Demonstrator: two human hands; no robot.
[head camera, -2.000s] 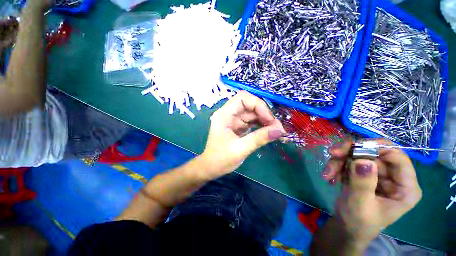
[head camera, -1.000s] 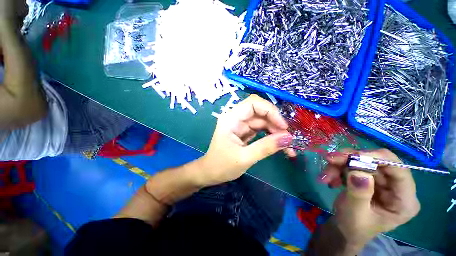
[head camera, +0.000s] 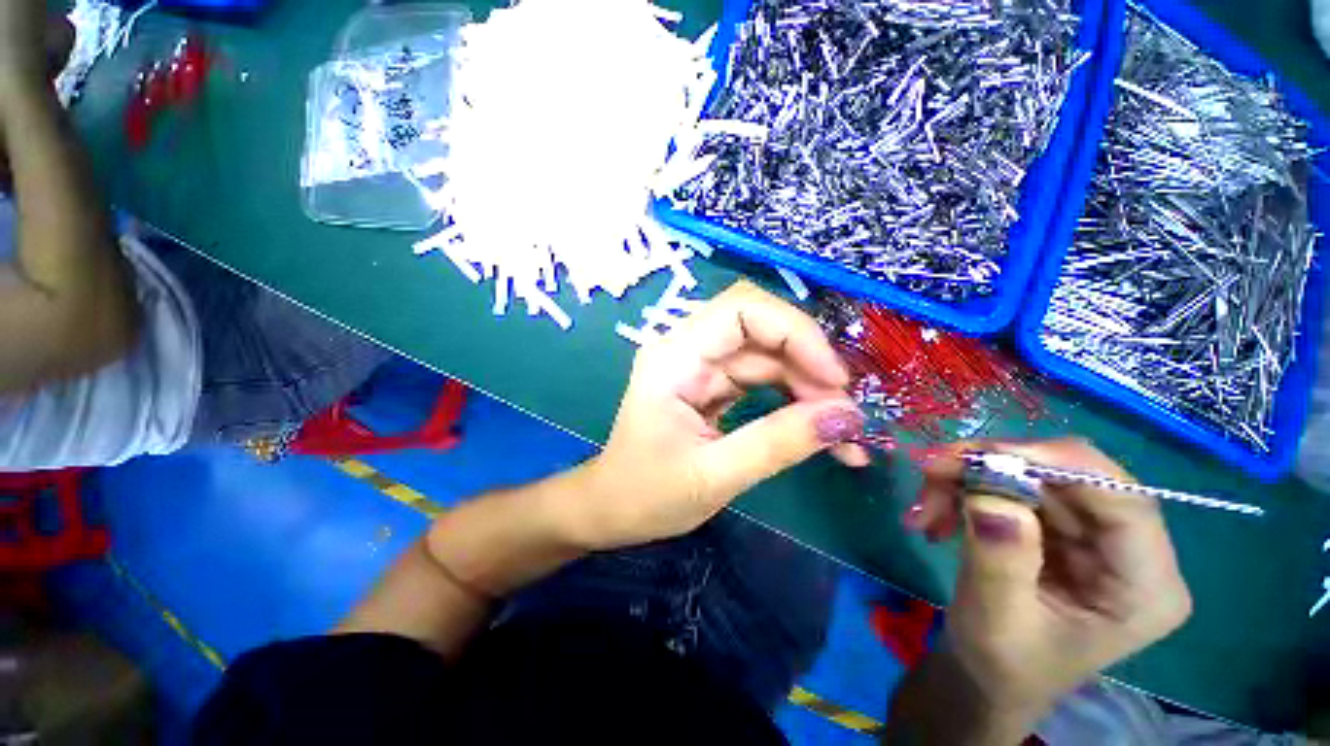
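Note:
My right hand (head camera: 1058, 568) holds a small silver metal tool (head camera: 1004, 475) between thumb and fingers. A long thin metal rod (head camera: 1152, 491) sticks out of it to the right. My left hand (head camera: 729, 415) has its thumb and index fingertips pinched together, close to the left of the tool. A hair-thin reddish line shows between the left fingertips and the tool; the piece is too small to make out clearly. Fine red pieces (head camera: 934, 364) lie in a heap just behind both hands, with tiny pale bits (head camera: 875, 397) at its left side.
A blue bin of short metal pieces (head camera: 839, 277) and a blue bin of long rods (head camera: 1145, 397) stand behind. A bright white pile (head camera: 562, 153) and a clear plastic box (head camera: 333, 197) lie left. Another person's arm (head camera: 59, 219) is at far left.
My right hand has moved left, bringing the tool and rod closer to my left fingertips. My left hand has shifted slightly right since the earliest frame. The other person's arm has moved.

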